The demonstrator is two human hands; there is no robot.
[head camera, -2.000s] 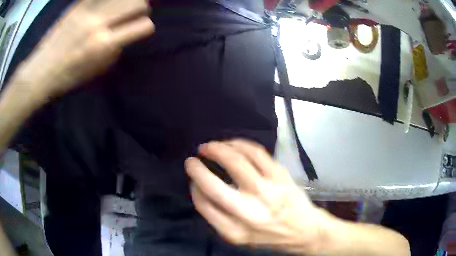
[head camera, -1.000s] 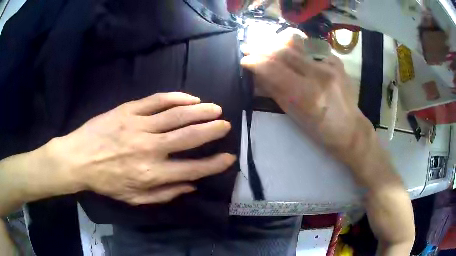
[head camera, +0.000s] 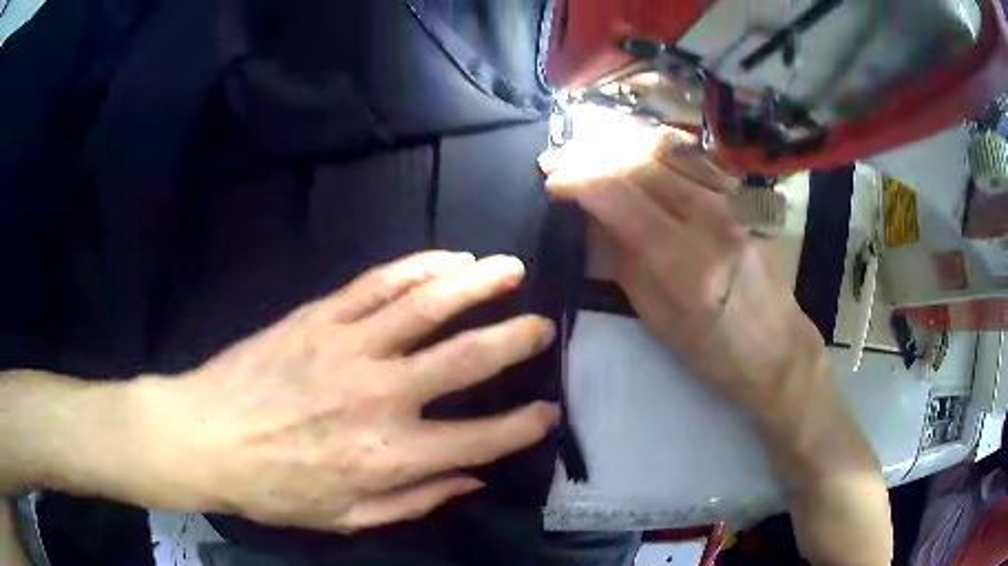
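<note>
A large dark garment piece [head camera: 332, 210] covers the left of the table and hangs towards the lap. My left hand [head camera: 376, 387] lies flat on it, palm down, fingers spread, fingertips near its right edge. My right hand [head camera: 663, 221] is at the garment's edge just below the presser foot and needle [head camera: 559, 107]; its fingertips are washed out by lamp glare, so its grip cannot be made out. A narrow dark strip [head camera: 574, 442] hangs along the garment's edge, its lower end on the white table.
The red and white machine head [head camera: 763, 66] fills the upper right. A dark cloth strip [head camera: 827, 249], a white stick [head camera: 868, 304] and a yellow patterned piece [head camera: 900, 210] lie right of my right arm. A ruler [head camera: 641, 511] runs along the front table edge.
Since two seconds ago, my left hand came down onto the garment and my right hand moved up to the needle area. In the last second the view shifted closer to the machine head; both hands kept similar places.
</note>
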